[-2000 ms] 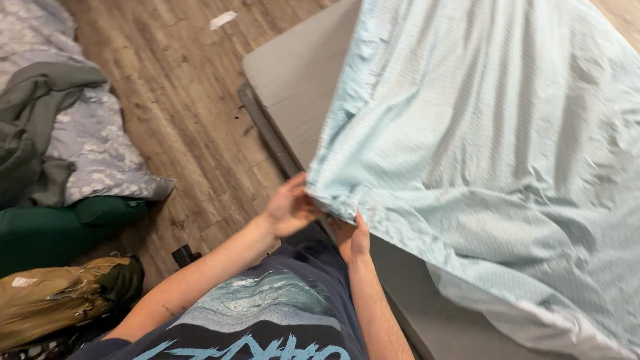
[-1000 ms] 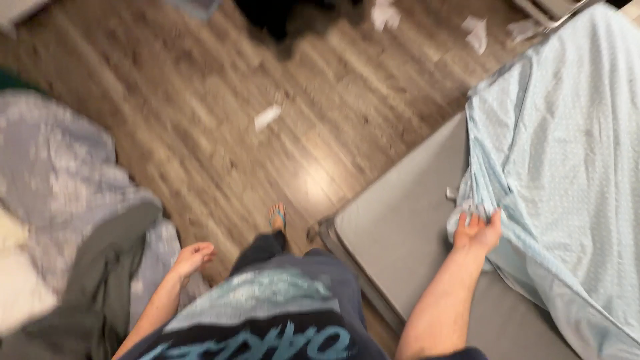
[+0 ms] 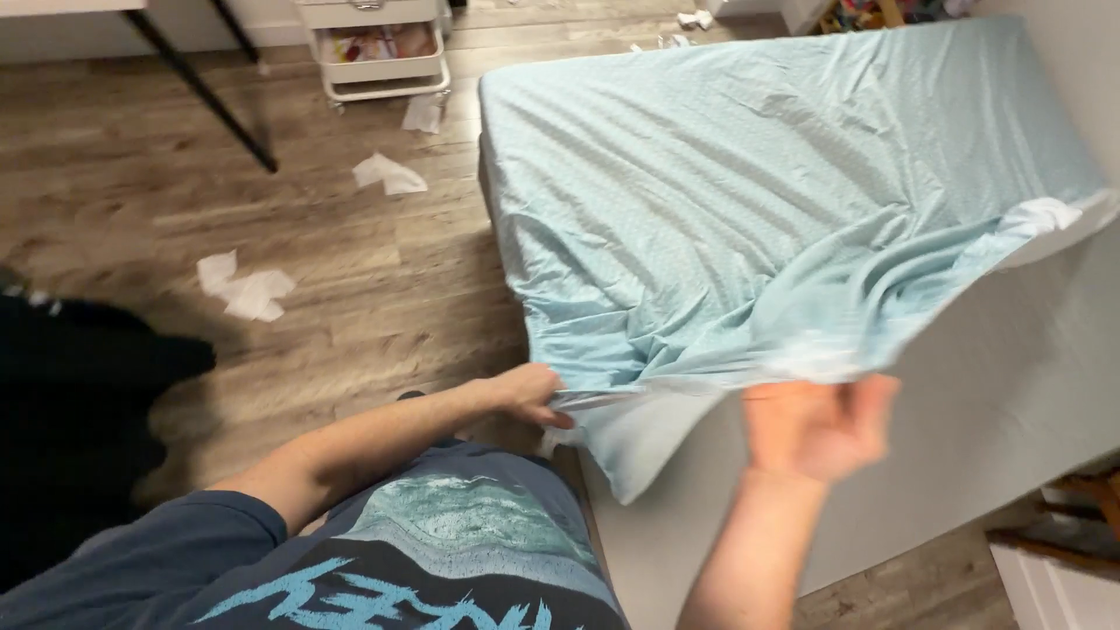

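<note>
A light blue fitted sheet [image 3: 700,184] covers the far part of a grey mattress [image 3: 945,420], whose near part is bare. My left hand [image 3: 529,395] grips the sheet's edge at the mattress's left side. Farther right, my right hand [image 3: 818,424], somewhat blurred, holds the same edge, with the sheet raised in folds beyond it. Between my hands a pale flap of the sheet hangs down over the mattress. The fingertips of my right hand are partly hidden by the cloth.
White scraps [image 3: 249,289] lie on the wood floor [image 3: 350,227]. A white rolling cart [image 3: 385,79] stands at the back, left of the bed, near black table legs [image 3: 210,92]. Dark cloth [image 3: 79,411] is at the left. A white piece of furniture [image 3: 1059,569] is at the lower right.
My left hand, away from the sheet one second ago, now grips its edge. My right hand still holds the sheet. The view has swung strongly toward the bed.
</note>
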